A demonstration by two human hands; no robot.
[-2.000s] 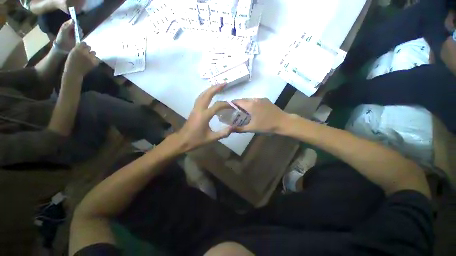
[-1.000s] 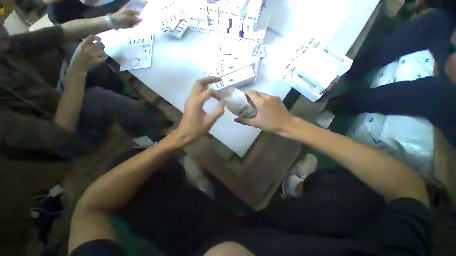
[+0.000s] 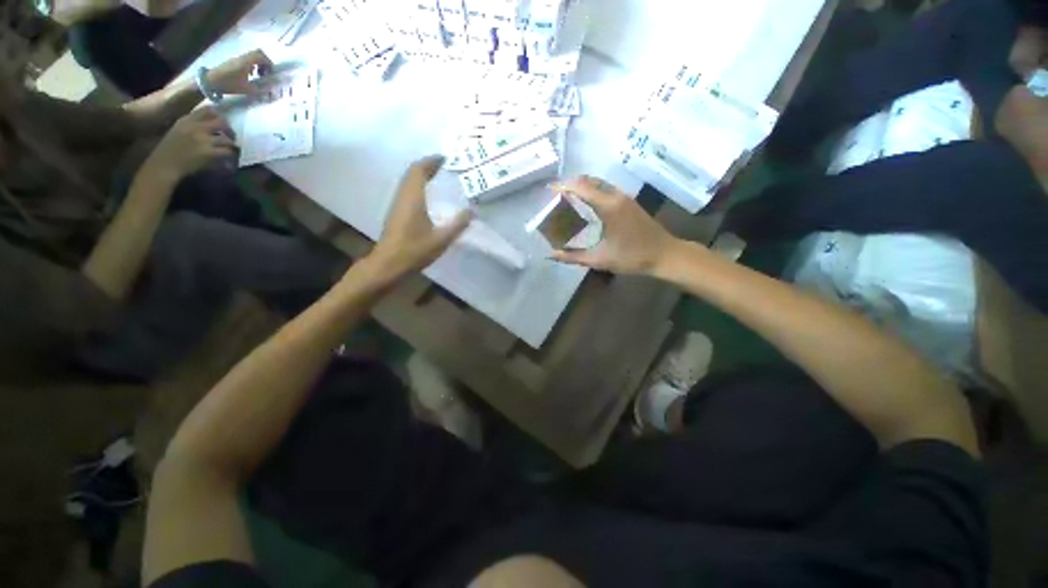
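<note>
My right hand [image 3: 621,232] holds a small white carton [image 3: 563,225] by its sides. Its open end faces me and shows a brownish inside. My left hand [image 3: 405,236] is to the left with thumb and fingers apart. A blurred white piece [image 3: 494,246] is just right of my left thumb, above the table corner; I cannot tell whether the thumb touches it. White closed cartons [image 3: 514,170] lie just beyond my hands on the white table [image 3: 534,316].
Flat carton blanks [image 3: 695,138] lie at the table's right side. More cartons [image 3: 494,35] are piled farther back. On the left, a neighbour's hands [image 3: 207,140] are at a printed sheet [image 3: 279,121]. Plastic bags [image 3: 896,281] are on the right.
The carton in my right hand has turned from lying slanted to showing its open end. My left hand has moved left, away from it. The neighbour's hands have come down to the sheet.
</note>
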